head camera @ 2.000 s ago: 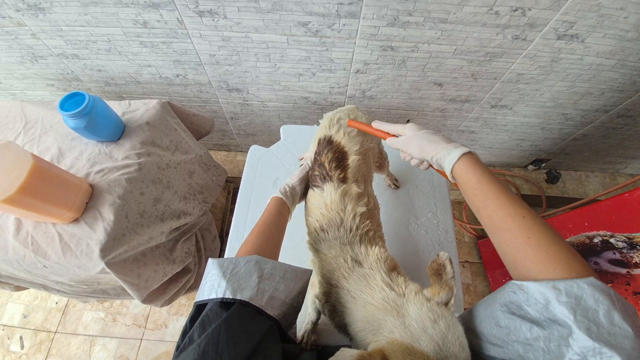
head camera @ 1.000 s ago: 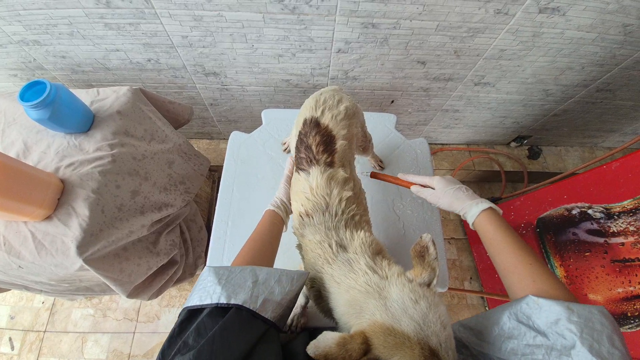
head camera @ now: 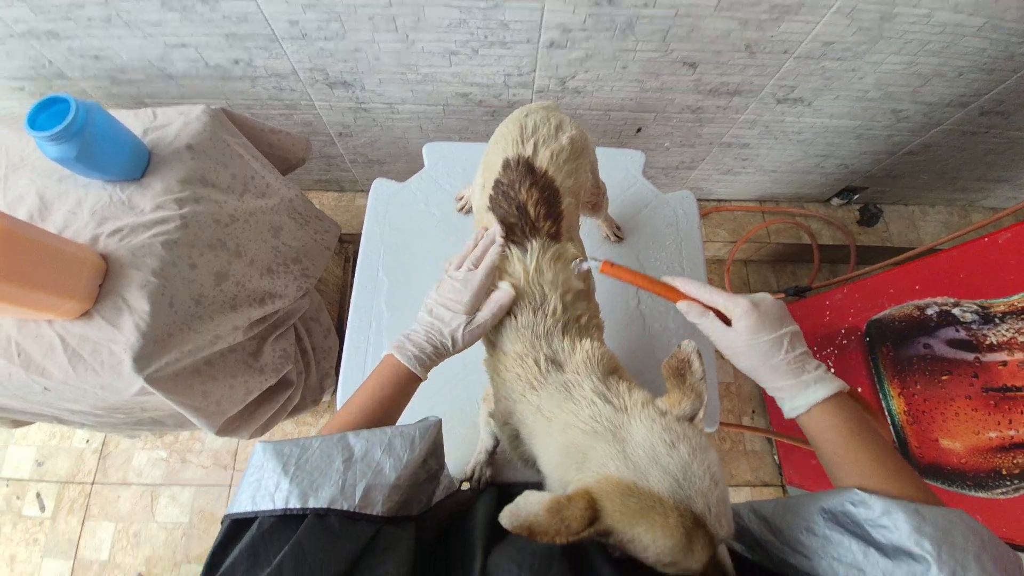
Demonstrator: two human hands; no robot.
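Note:
A wet cream dog [head camera: 560, 336] with a brown patch on its back stands on a white plastic table [head camera: 416, 240], its head toward me at the bottom of the view. My left hand [head camera: 460, 304], in a white glove, lies with fingers fairly flat against the dog's left flank, just below the brown patch. In my gloved right hand [head camera: 756, 336] is an orange hose [head camera: 648, 282], its end pointing left over the dog's back. Water comes out of that end onto the wet fur. The dog's face is mostly hidden.
At left, a cloth-covered surface [head camera: 216, 240] bears a blue open-topped container [head camera: 88, 140] and a peach-coloured container [head camera: 48, 272]. A tiled wall [head camera: 448, 72] stands behind the table. Hose loops [head camera: 768, 232] lie on the floor at right, beside a red printed panel [head camera: 832, 344].
My right hand has brought the hose end from near the dog's rump down toward the middle of its back. My left hand has come further onto the back.

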